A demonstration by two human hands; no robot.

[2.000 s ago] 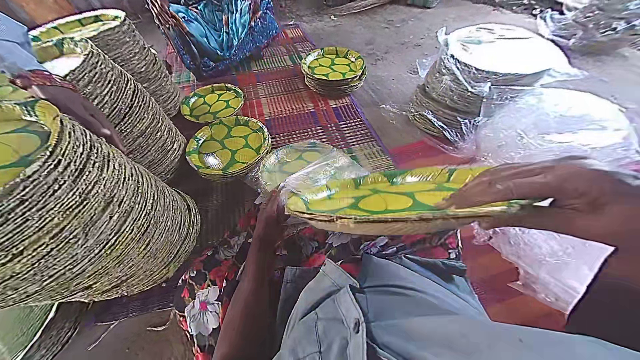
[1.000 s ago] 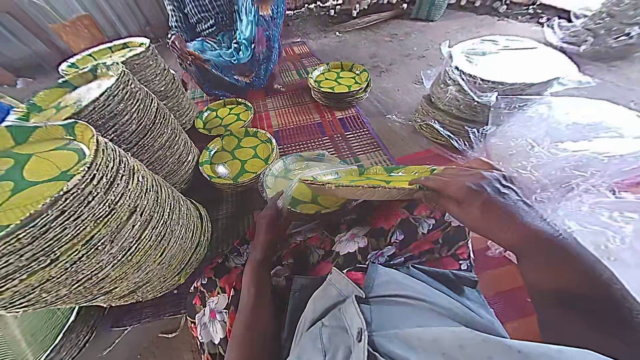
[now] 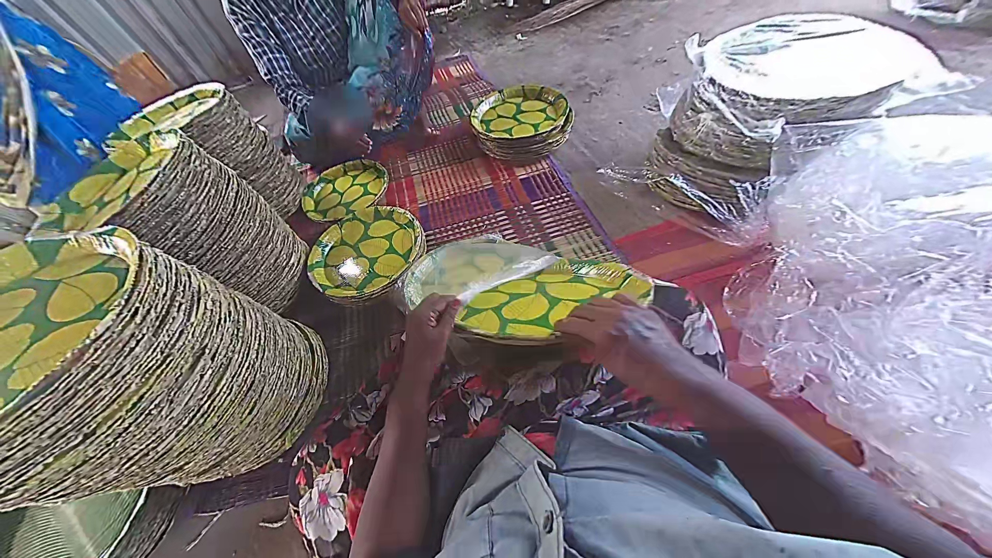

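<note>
Over my lap lies a small stack of green plates with a yellow leaf pattern [image 3: 535, 302], its left part inside a clear plastic bag [image 3: 473, 267]. My left hand [image 3: 434, 318] pinches the bag's near edge between thumb and fingers. On the right, my right hand [image 3: 612, 329] grips the near right rim of the plates; its thumb is hidden. Just beyond my left hand a small pile of matching plates [image 3: 364, 252] rests on the woven mat, touching another small pile [image 3: 345, 190].
Tall leaning stacks of plates [image 3: 225, 380] crowd the left side. A short plate pile [image 3: 521, 120] sits on the striped mat [image 3: 480, 194]. Bagged plates [image 3: 721, 139] and a heap of clear plastic bags [image 3: 891, 310] are on the right. A person in a checked sleeve [image 3: 287, 54] sits opposite.
The plates have come down and left from their raised, tilted position, and more of them is inside the bag. My right hand has moved left with them. The view has shifted upward.
</note>
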